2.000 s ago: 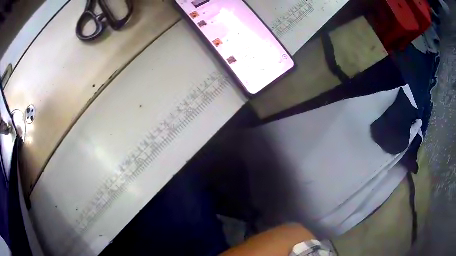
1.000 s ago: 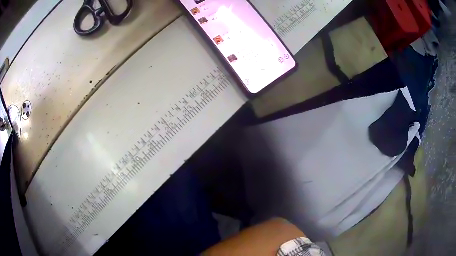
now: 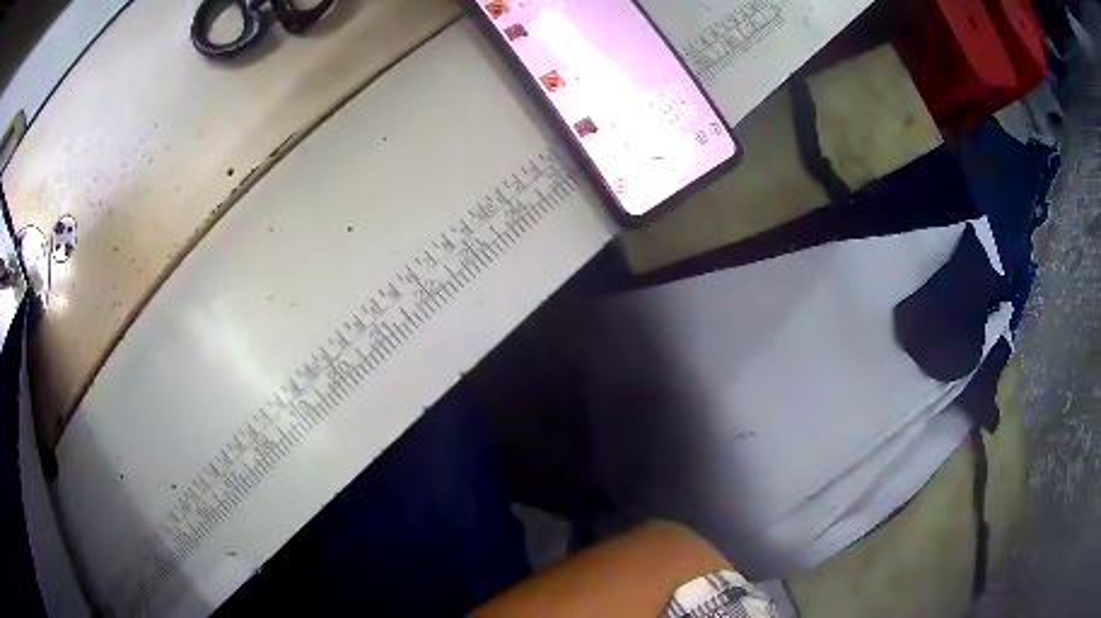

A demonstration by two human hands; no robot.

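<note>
White-faced cut pieces (image 3: 773, 398) lie in a loose stack right of the table's front edge, with a dark piece (image 3: 948, 316) showing at their notched right end. Dark cloth (image 3: 398, 495) hangs below the table edge; I cannot tell whether it is a garment piece or clothing. A bare forearm (image 3: 604, 577) with a checked sleeve (image 3: 721, 596) enters at the bottom; its hand cannot be made out. Neither my left hand nor my right hand shows. At the far left edge, small metal parts of the sewing machine (image 3: 34, 260) are brightly lit, with dark cloth below them.
A phone with a lit pinkish screen (image 3: 628, 115) lies at the table's front edge. Black-handled scissors (image 3: 248, 22) lie on the beige machine bed (image 3: 145, 157). A printed ruler scale (image 3: 362, 350) runs along the white table. A red basket (image 3: 972, 54) stands at upper right.
The view has shifted slightly, so the phone sits further right and the scissors nearer the top edge. The forearm appears a little further left and higher. The cut pieces lie as before.
</note>
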